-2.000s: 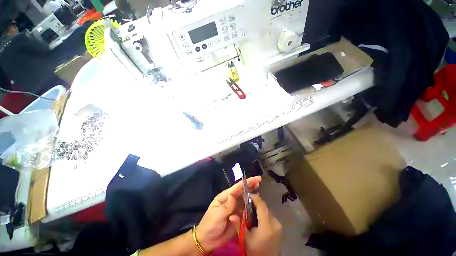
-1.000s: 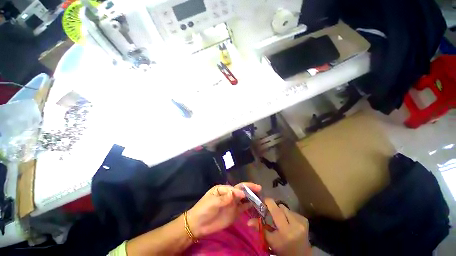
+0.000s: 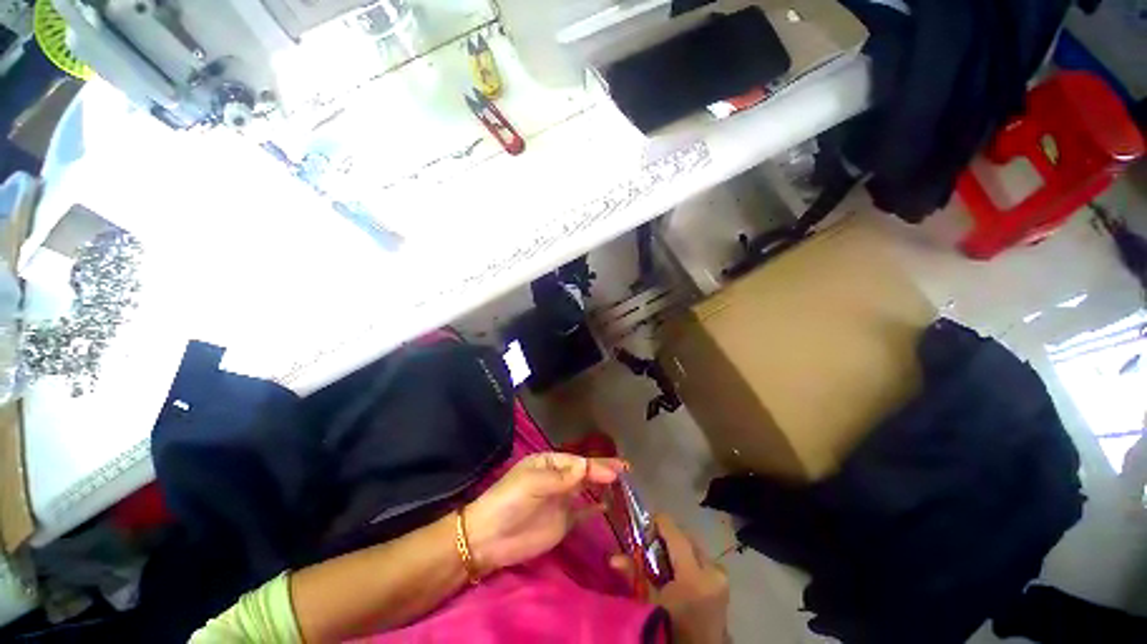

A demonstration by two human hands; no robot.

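Note:
My right hand (image 3: 689, 589) is closed round red-handled scissors (image 3: 639, 518) over the pink clothing on my lap. The silver blades point up and left, close to my left fingertips. My left hand (image 3: 535, 510) has its thumb and fingertips together beside the blades; anything between them is too small to tell. A dark garment piece (image 3: 415, 415) lies over my lap and the table's front edge, with a small pale mark near its upper left corner. A heap of small metal fasteners (image 3: 94, 302) lies on the white table at the left.
Red snips (image 3: 497, 123) and yellow snips (image 3: 483, 68) lie on the machine bed. A shallow box (image 3: 824, 40) with a black flat object stands right of them. Below are a large cardboard box (image 3: 805, 340), dark cloth (image 3: 931, 491) and a red stool (image 3: 1063, 157).
The view has shifted down and right, so the table stands higher and further left. The scissor blades, upright at first, now tilt left beside the left fingertips. The dark garment still lies at the table edge.

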